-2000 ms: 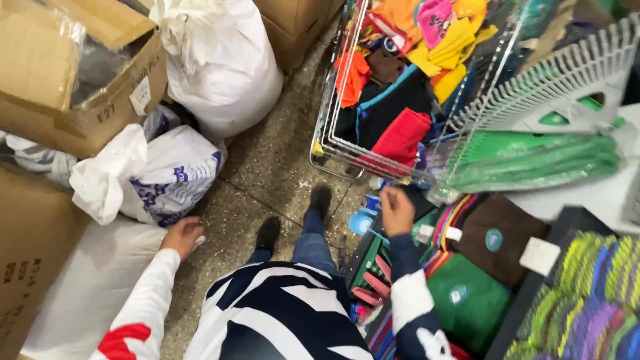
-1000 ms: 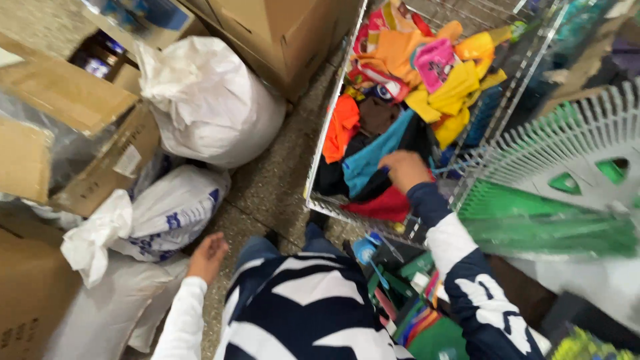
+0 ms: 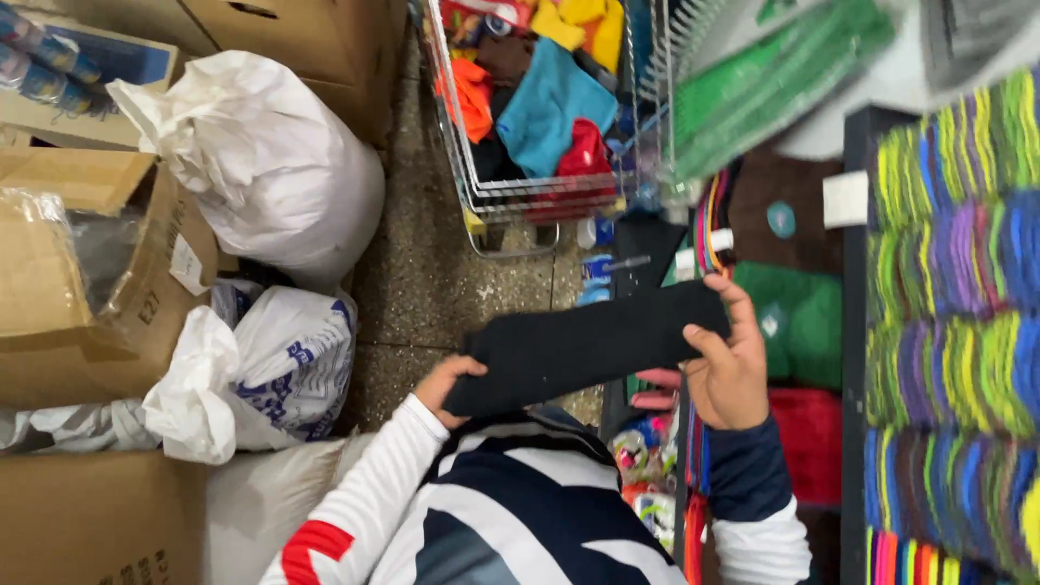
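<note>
A folded black cloth (image 3: 585, 345) stretches between my two hands in front of my torso. My left hand (image 3: 452, 388) grips its left end, thumb on top. At the right end, my right hand (image 3: 727, 357) pinches the cloth between thumb and fingers. Ahead of the cloth stands a wire shopping cart (image 3: 544, 188) holding fabric pieces, among them a turquoise cloth (image 3: 556, 106), a red cloth (image 3: 587, 154), an orange cloth (image 3: 470, 96) and a yellow cloth (image 3: 561, 24).
At left are a white sack (image 3: 280, 162), a tied plastic bag (image 3: 296, 366) and an open cardboard box (image 3: 73, 341). Striped folded textiles (image 3: 946, 268) fill a rack at right, with green cloth (image 3: 792, 325) beside it. A green wrapped bundle (image 3: 788, 89) lies beyond.
My right hand, over the cart a second ago, has moved back toward my body. Both hands now hold the black cloth. The turquoise cloth lies more spread out in the cart.
</note>
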